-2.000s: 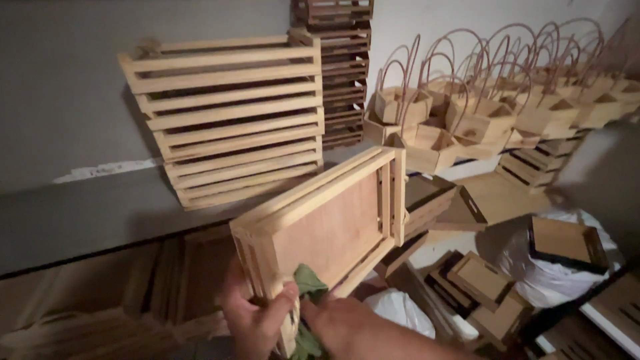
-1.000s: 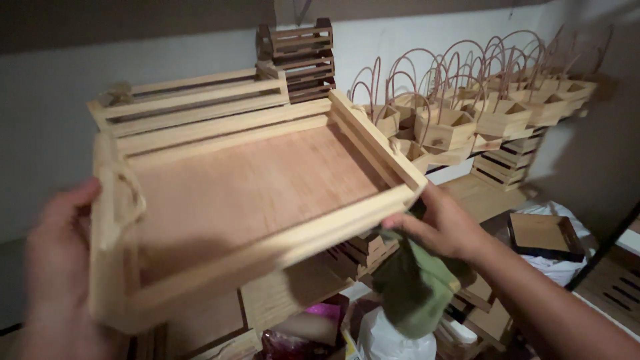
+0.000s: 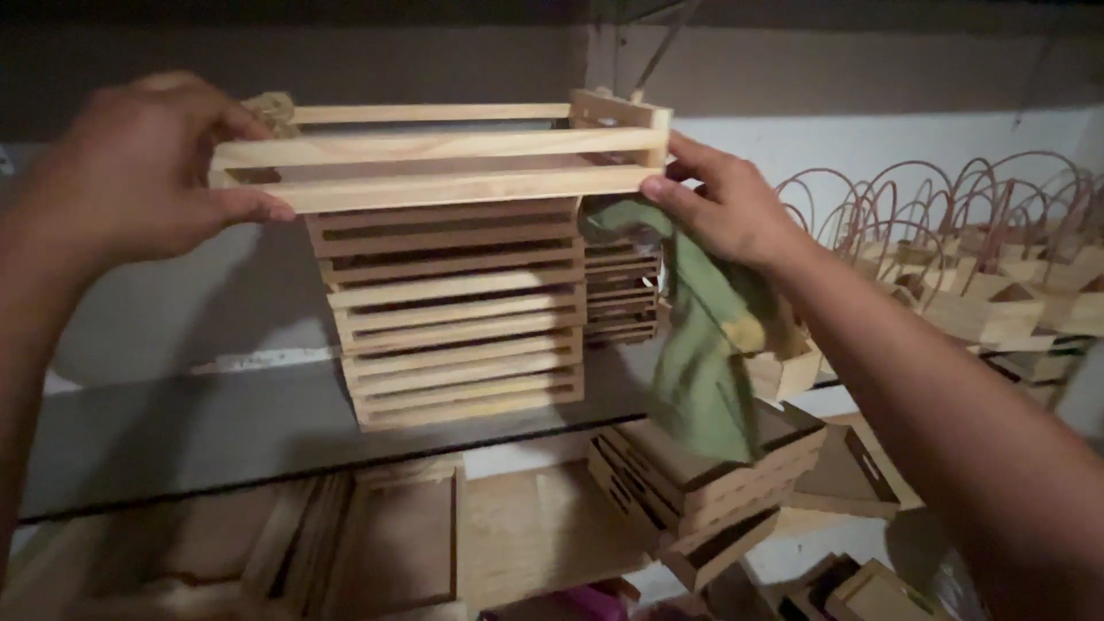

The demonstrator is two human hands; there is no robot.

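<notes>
Both hands hold a light slatted wooden tray (image 3: 448,188) by its ends, level at the top of a stack of similar slatted wooden trays (image 3: 466,332). My left hand (image 3: 159,172) grips the left end, near a rope handle (image 3: 274,112). At the right front corner, my right hand (image 3: 724,198) pinches the tray, and a green cloth (image 3: 707,345) hangs down from under that hand. Whether the held tray rests on the stack cannot be told.
The stack stands on a grey shelf (image 3: 216,431) against the wall. Dark slatted crates (image 3: 621,297) are behind it at the right. Wooden baskets with hooped handles (image 3: 983,302) line the right side. Brown trays (image 3: 733,483) sit below the shelf edge; a metal bracket (image 3: 664,47) is overhead.
The tray, tilted in my hands two seconds ago and facing me one second ago, is now raised level at the stack's top. My left hand has moved from near its front corner to its left end.
</notes>
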